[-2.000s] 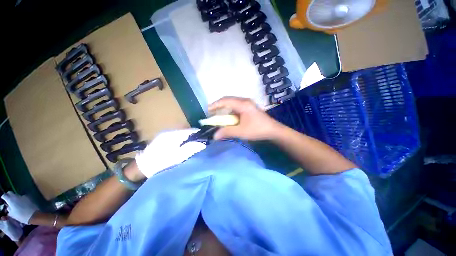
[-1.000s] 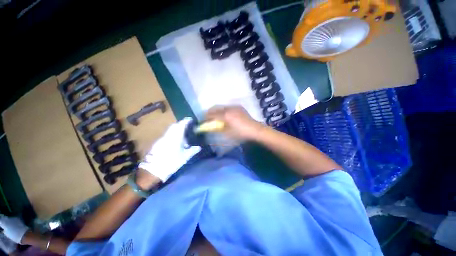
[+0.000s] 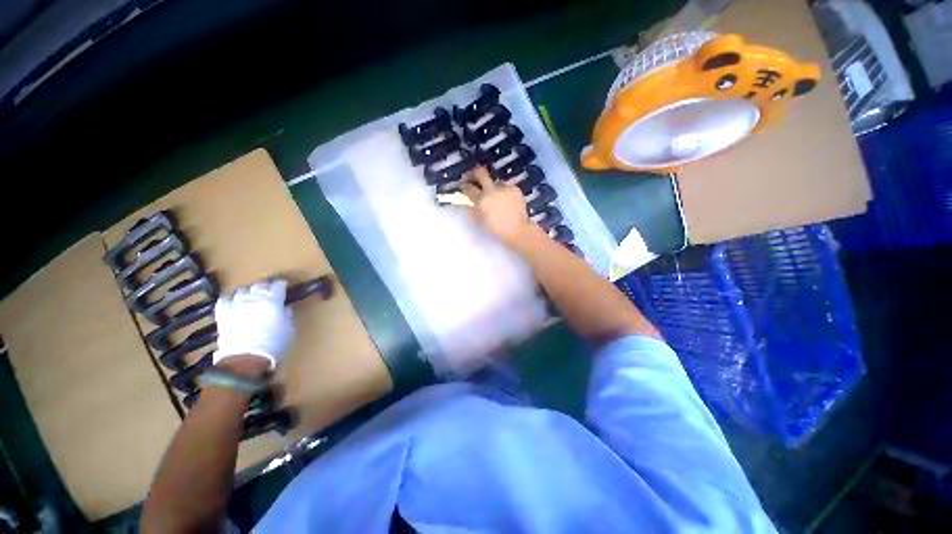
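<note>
My left hand (image 3: 254, 325), in a white glove, closes over the left end of a lone dark grey bracket-shaped part (image 3: 311, 290) on the cardboard; its fingers hide that end. More such parts (image 3: 167, 276) lie in a row beside it, some behind the hand. My bare right hand (image 3: 503, 207) is over the packed columns of black parts (image 3: 485, 125) on the white sheet (image 3: 418, 240). It holds a small pale yellow tool (image 3: 455, 198). Its fingertips touch the lower end of the shorter column; whether they also grip a part there is hidden.
An orange animal-face fan (image 3: 684, 130) stands right of the white sheet, by brown cardboard (image 3: 772, 193). A white paper scrap (image 3: 632, 252) lies at the sheet's corner. A blue lattice crate (image 3: 772, 323) with clear film is at the right. The bench (image 3: 344, 235) is dark green.
My hands have parted from in front of my body. The gloved left hand moved left to the lone part on the cardboard; the right moved up to the packed columns. The view has shifted.
</note>
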